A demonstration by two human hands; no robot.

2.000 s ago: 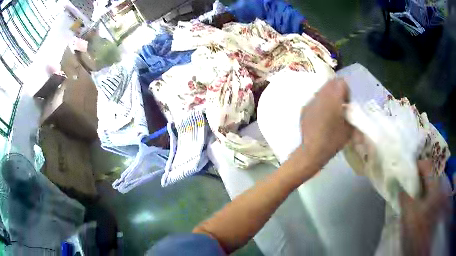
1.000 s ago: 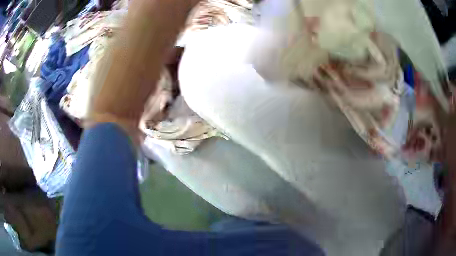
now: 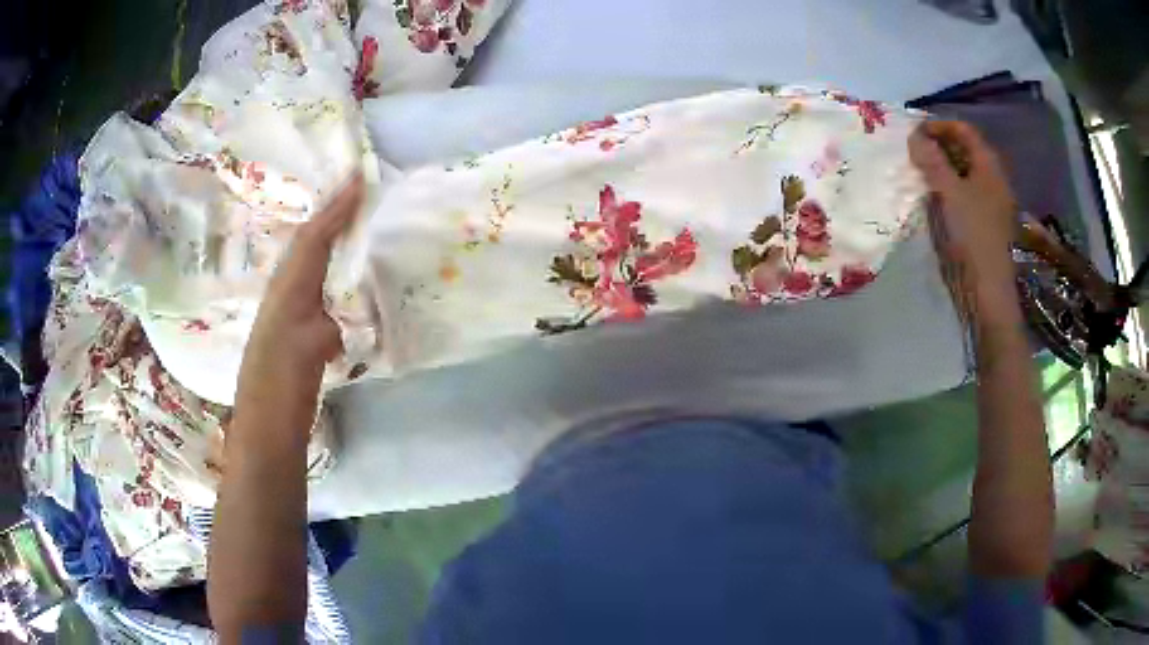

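Observation:
A cream floral garment (image 3: pixel 240 239) with red-pink flowers lies over the white padded buck. One sleeve (image 3: pixel 680 214) is laid out flat and lengthwise to the right, its body bunched at the left. My right hand (image 3: pixel 968 189) is closed on the sleeve's right end, at the cuff edge. My left hand (image 3: pixel 302 284) rests on the garment at the sleeve's left end, fingers stretched; whether it pinches the cloth is not clear. The white padded buck (image 3: pixel 416 447) shows below the sleeve.
A steam iron (image 3: pixel 1065 284), partly hidden and blurred, stands right of my right hand. A grey-purple pad (image 3: pixel 1021 145) lies behind that hand. More floral cloth (image 3: pixel 139 466) hangs at the left, with blue cloth (image 3: pixel 51 208). Floral cloth (image 3: pixel 1121 466) also hangs at the right edge.
The garment, bunched and blurred in my moving hands before, now has its sleeve spread flat along the buck. My hands are now apart, one at each end of the sleeve.

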